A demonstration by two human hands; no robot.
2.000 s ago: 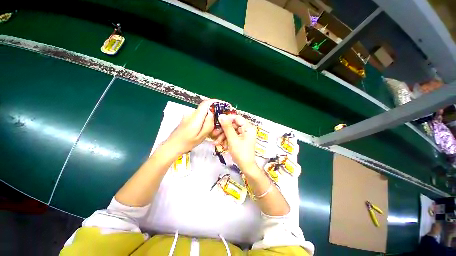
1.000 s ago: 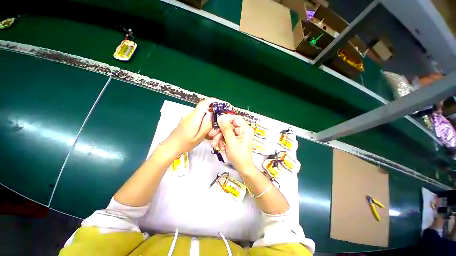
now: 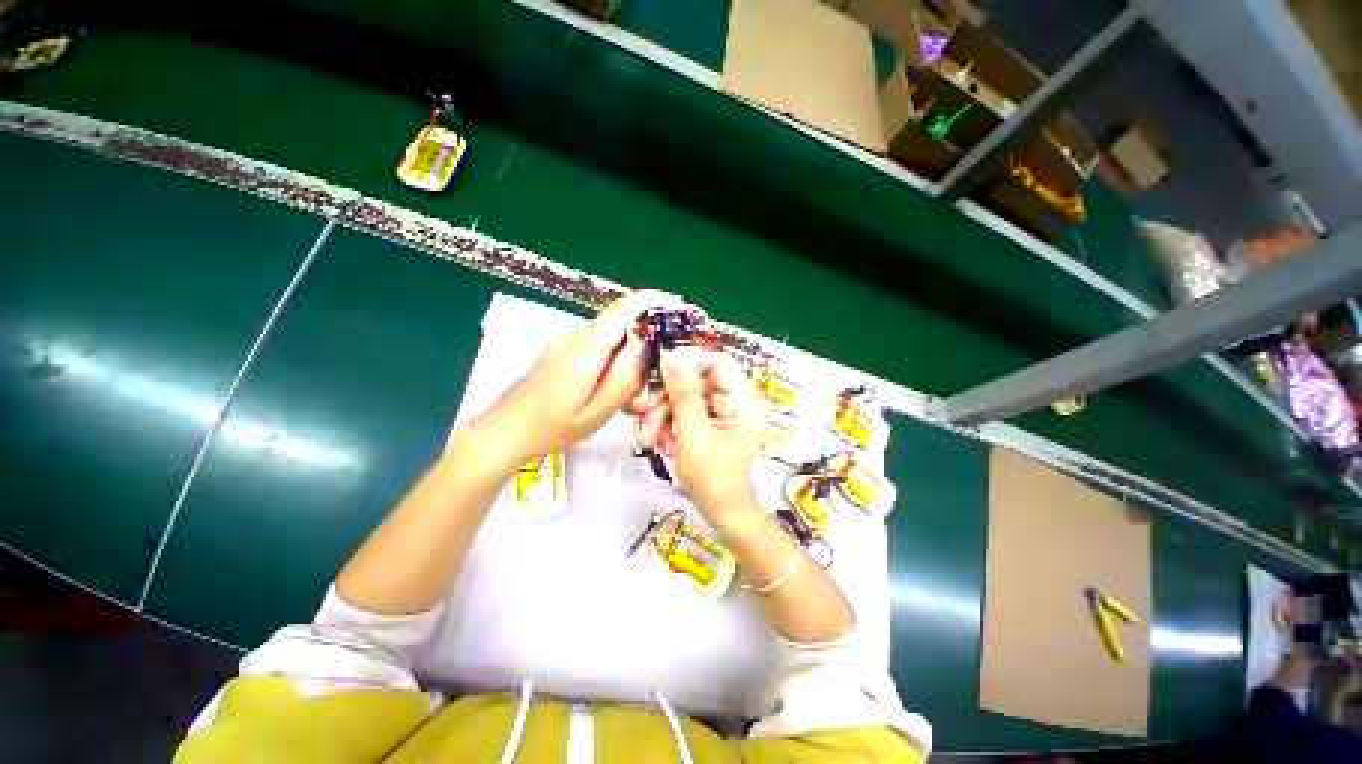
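My left hand and my right hand meet above the far edge of the white work sheet. Their fingertips hold a dark wired electronic assembly with some red on it; the fingers partly cover it. A black stick-like piece hangs or lies just below the fingers; I cannot tell which. Several yellow-and-white units lie on the sheet: one in front of my right wrist, one under my left forearm, others to the right.
The conveyor belt beyond the worn rail carries a yellow-and-white unit. Yellow-handled cutters lie on a cardboard sheet at right. Open cardboard boxes stand beyond the belt. A grey metal frame bar crosses the right. A person's hand shows far right.
The units on the belt have moved to the right. Both hands stay at the same place with the dark assembly, with only small finger movements.
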